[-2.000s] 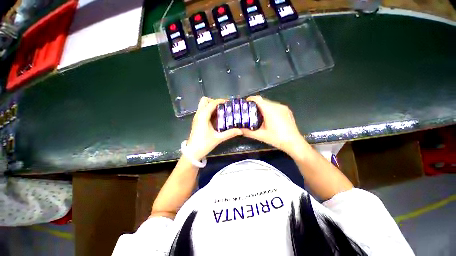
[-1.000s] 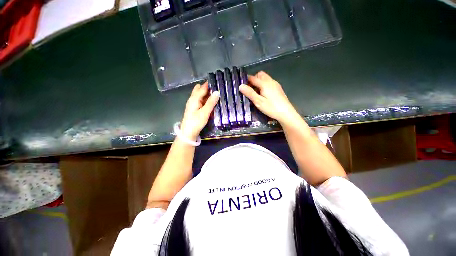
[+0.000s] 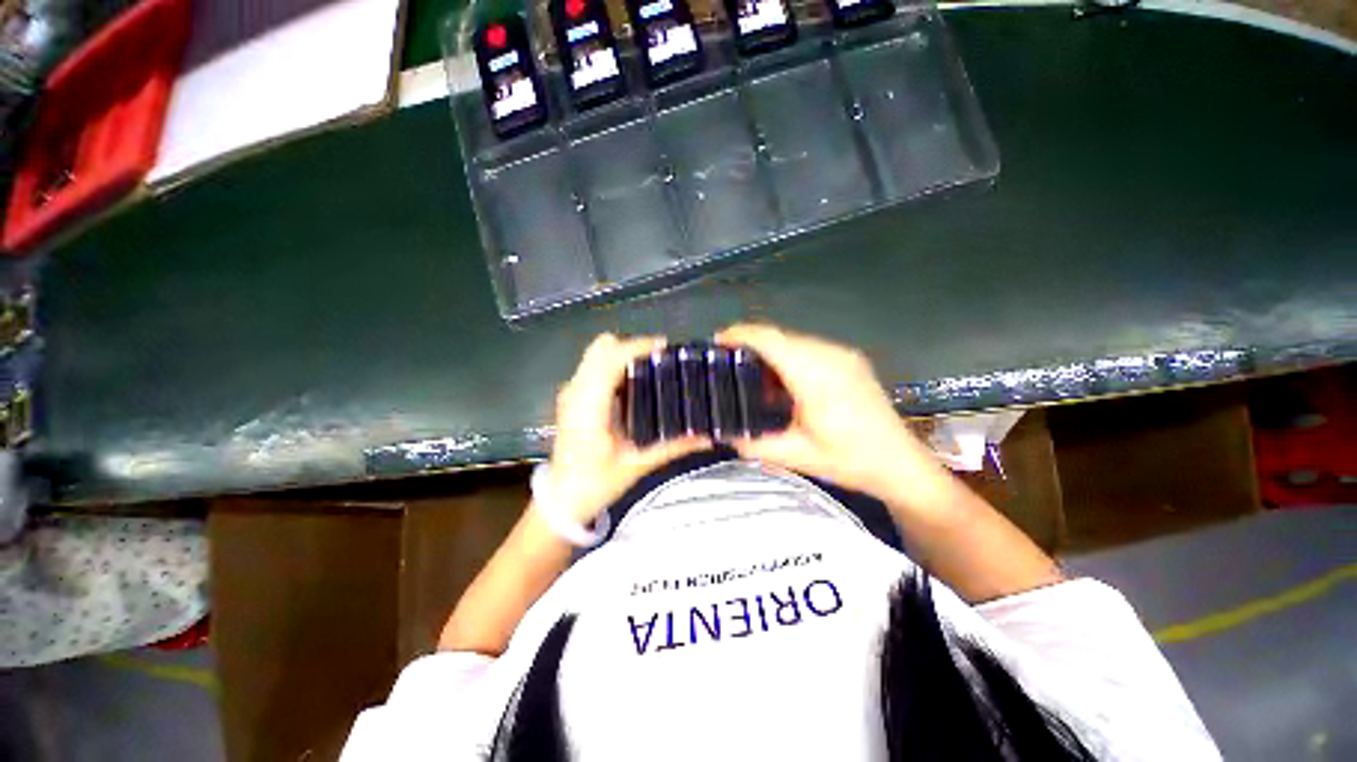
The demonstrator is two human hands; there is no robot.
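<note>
A row of several black phones (image 3: pixel 697 395) is held together on edge, dark narrow sides up, between my two hands above the mat's near edge. My left hand (image 3: pixel 598 424) grips the row's left end, a white band on its wrist. My right hand (image 3: pixel 833 410) grips the right end. A clear plastic tray (image 3: pixel 714 186) lies beyond them. Its far pockets hold a row of phones face down (image 3: pixel 591 60) with white labels; red round spots show on the left ones. Its near pockets are empty.
A green mat (image 3: pixel 298 328) covers the bench. A red plastic bin (image 3: pixel 97 119) and a white board (image 3: pixel 276 75) lie at the far left. Cardboard boxes (image 3: pixel 305 596) are below the bench edge at left, with another box (image 3: pixel 1146 469) at right.
The phone row has been lifted from the mat and turned, with both hands now closer to my body. The view has shifted, so more of the tray's far row shows.
</note>
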